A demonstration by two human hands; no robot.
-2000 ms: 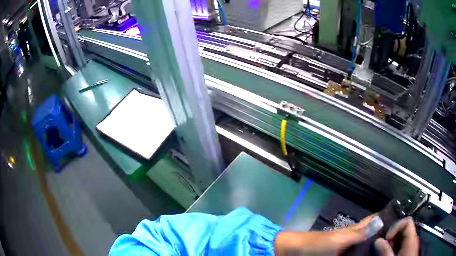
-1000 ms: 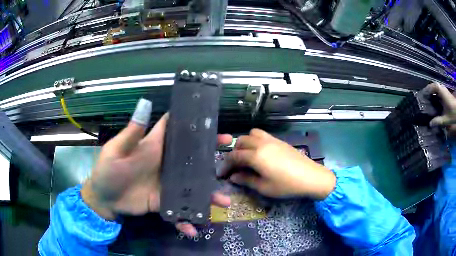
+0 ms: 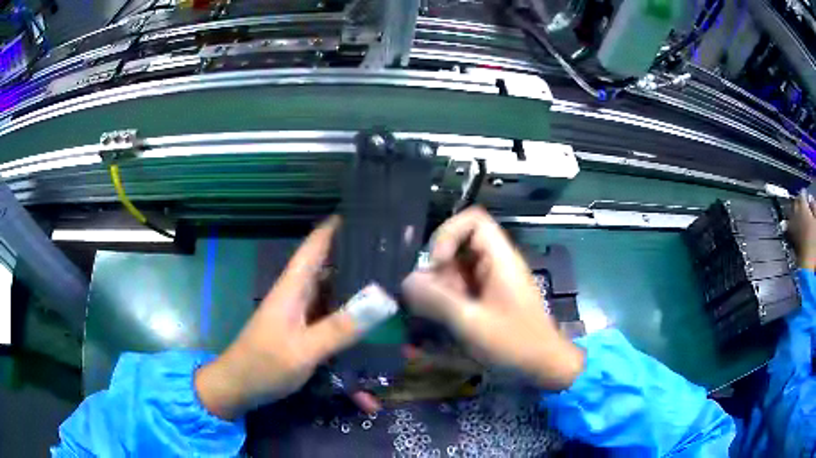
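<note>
A black plate (image 3: 385, 215) stands lengthwise in front of me, blurred, with shiny points at its far end. My left hand (image 3: 304, 322) holds it from the left side, with the white-covered thumb (image 3: 369, 307) across its face. My right hand (image 3: 483, 291) is at the plate's right edge, thumb and fingertips pinched together; whether a ring is between them cannot be seen. Small metal rings (image 3: 420, 434) lie loose in the black tray (image 3: 295, 434) below the hands. A yellow-tan patch (image 3: 447, 376) in the tray is partly covered.
A stack of black plates (image 3: 747, 268) stands on the green bench (image 3: 148, 304) at the right, with another person's hand (image 3: 801, 224) beside it. The conveyor rail with its end block (image 3: 537, 170) runs behind the bench. A yellow hose (image 3: 125, 192) hangs at the left.
Since one second ago, the plate has shifted right, and my left thumb has moved from beside it onto its face. My right hand has risen slightly. The other person's hand has moved off the stack's top.
</note>
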